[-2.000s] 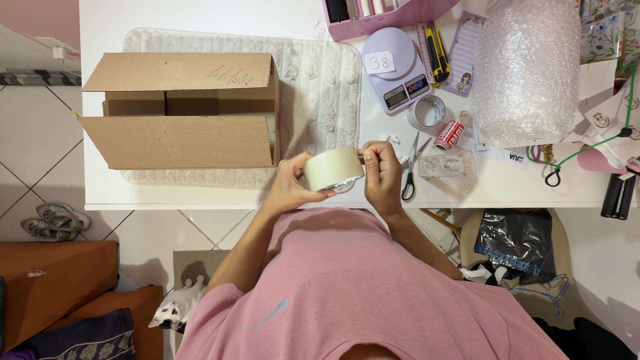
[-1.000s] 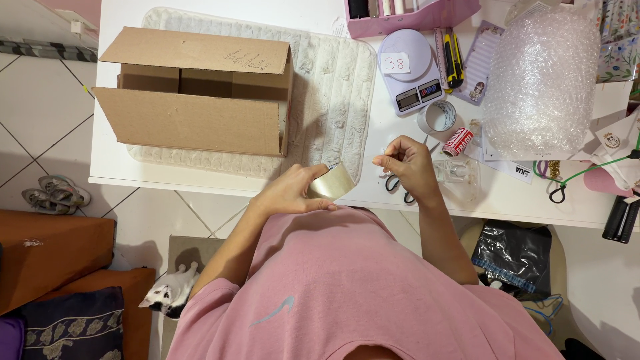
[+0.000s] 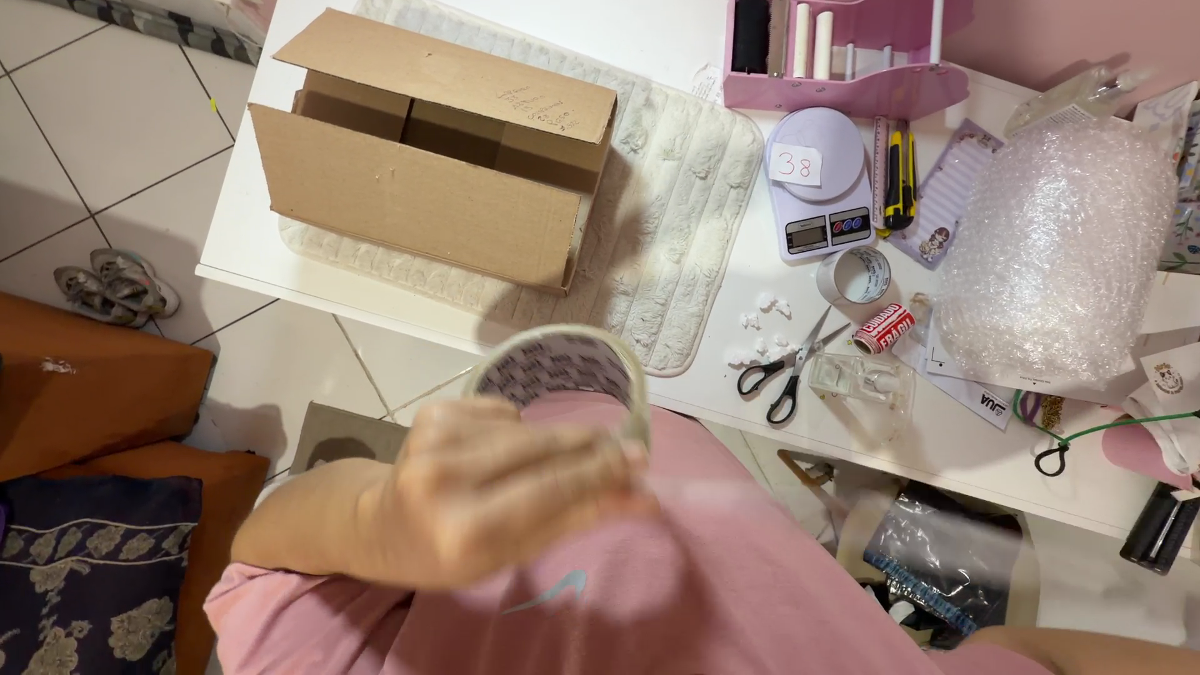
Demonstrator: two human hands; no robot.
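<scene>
My left hand (image 3: 506,487), blurred by motion, grips a roll of packing tape (image 3: 572,352) in front of my chest, close to the camera. A faint blurred streak runs from the roll toward the lower right, perhaps a tape strip. Only part of my right arm shows at the lower right edge; the right hand is out of frame. An open cardboard box (image 3: 422,202) with its long flaps raised rests on a quilted white mat (image 3: 694,234). Black-handled scissors (image 3: 783,380) lie on the white table beside small white scraps (image 3: 771,305).
A kitchen scale (image 3: 820,178), a yellow-black utility knife (image 3: 900,178), another tape roll (image 3: 853,275), a red-labelled roll (image 3: 884,328) and bubble wrap (image 3: 1059,244) stand or lie on the right side. A pink organizer (image 3: 844,89) holds rolls at the back. Table edge (image 3: 356,319) runs before me.
My left hand has raised the tape roll toward the camera. My right hand, seen near the scissors a second ago, has left the view. The view has tilted.
</scene>
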